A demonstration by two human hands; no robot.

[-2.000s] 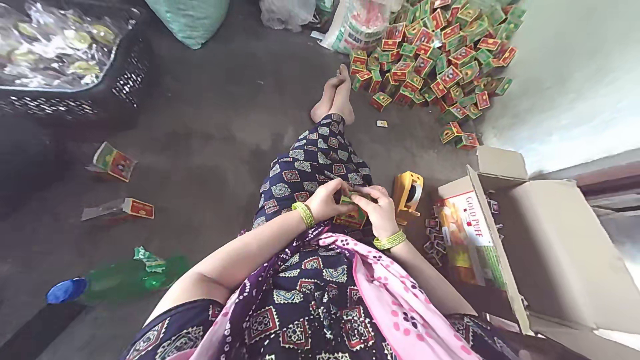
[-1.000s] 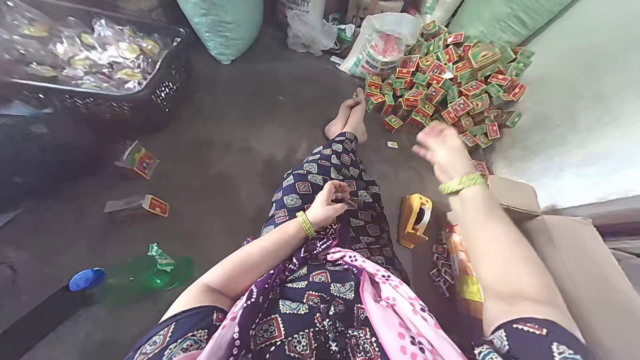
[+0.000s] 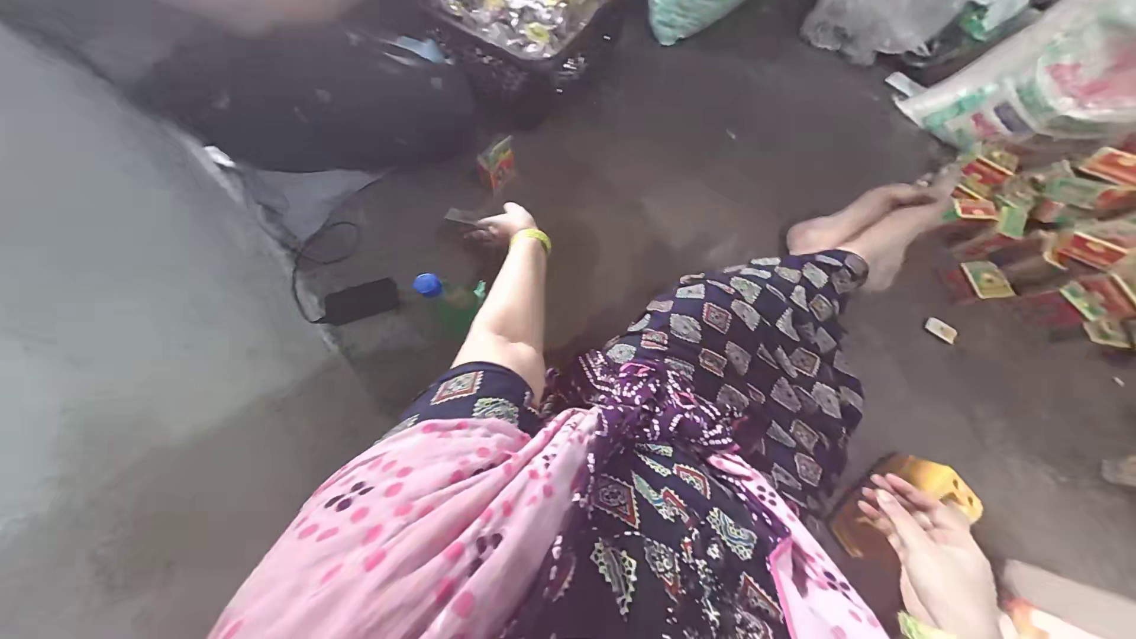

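Note:
My left hand (image 3: pixel 508 224) reaches out over the floor at the left, its fingers at a small clear packet (image 3: pixel 463 216). Whether they grip it is hidden. Another small packet with a red and green printed card (image 3: pixel 497 164) stands just beyond that hand. At the lower right my right hand (image 3: pixel 932 541) is held palm up with its fingers extended and nothing seen in it. It overlaps the near side of a yellow tape dispenser (image 3: pixel 945 484). A heap of small red and green printed boxes (image 3: pixel 1087 248) lies at the right, by my feet.
A green bottle with a blue cap (image 3: pixel 428 284) lies near my left forearm, beside a black device (image 3: pixel 359 302) with a cable. A black basket (image 3: pixel 532 58) of wrapped items stands at the top. A printed sack (image 3: pixel 1021 89) is at the upper right, a small pale piece (image 3: pixel 940 330) on the floor.
My left hand has moved from my lap out to the packet on the floor. My right hand has come back from beside the box heap to the tape dispenser. The view has swung left.

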